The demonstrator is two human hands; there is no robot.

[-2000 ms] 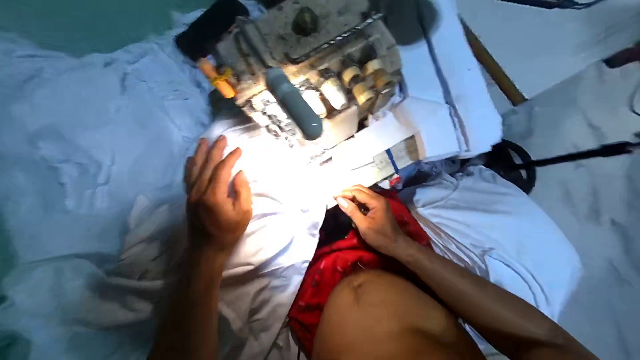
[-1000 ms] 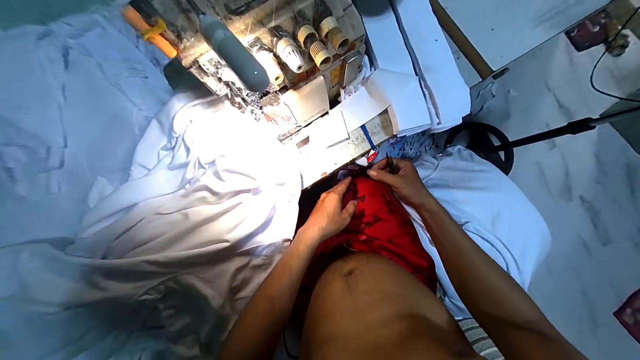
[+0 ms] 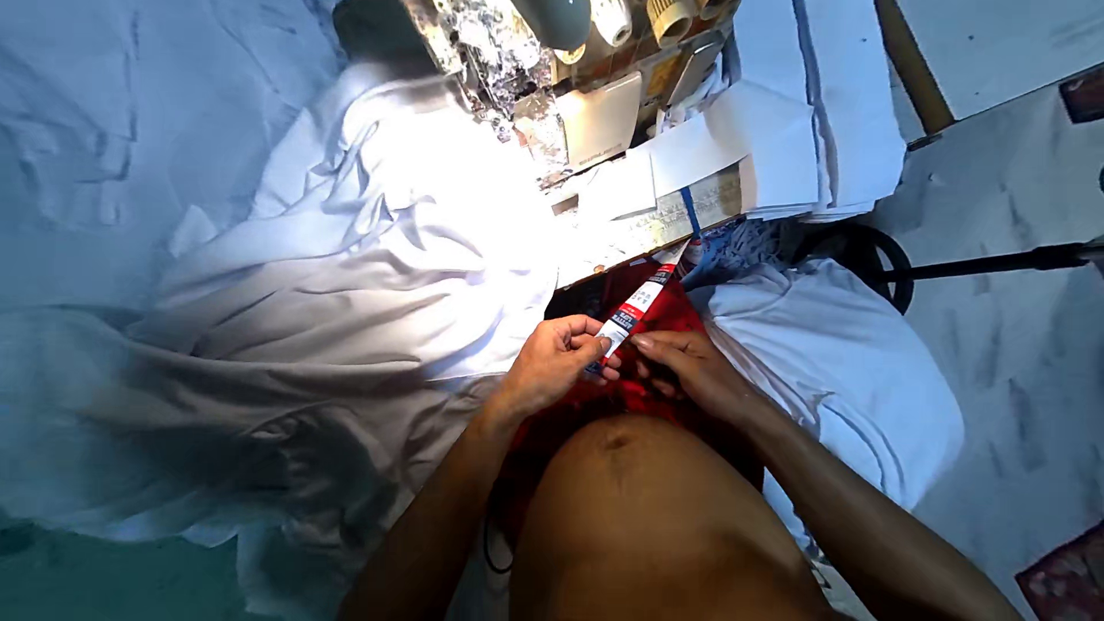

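Note:
My left hand (image 3: 565, 358) pinches the near end of a red, white and black printed strip (image 3: 640, 302) between thumb and fingers. The strip slants up to the table edge, over the red cloth (image 3: 664, 319) on my lap; whether it is a label ribbon or tape I cannot tell. Close to the strip's right side is my right hand (image 3: 686, 366), its fingers curled; whether it holds anything is not clear. A blue band (image 3: 690, 211) hangs over the table edge just above the strip's far end.
Pale fabric (image 3: 371, 302) is heaped on the left, brightly lit near the sewing machine (image 3: 509, 60). White papers or cloth pieces (image 3: 776, 147) lie on the table (image 3: 711, 203). Thread cones (image 3: 671, 19) stand at the top. To the right are white cloth (image 3: 854, 371) and a black wheel-like ring (image 3: 893, 267).
My left hand has come from the pale fabric to my lap and now grips the printed strip. The strip shows at much greater length than before. The view has shifted.

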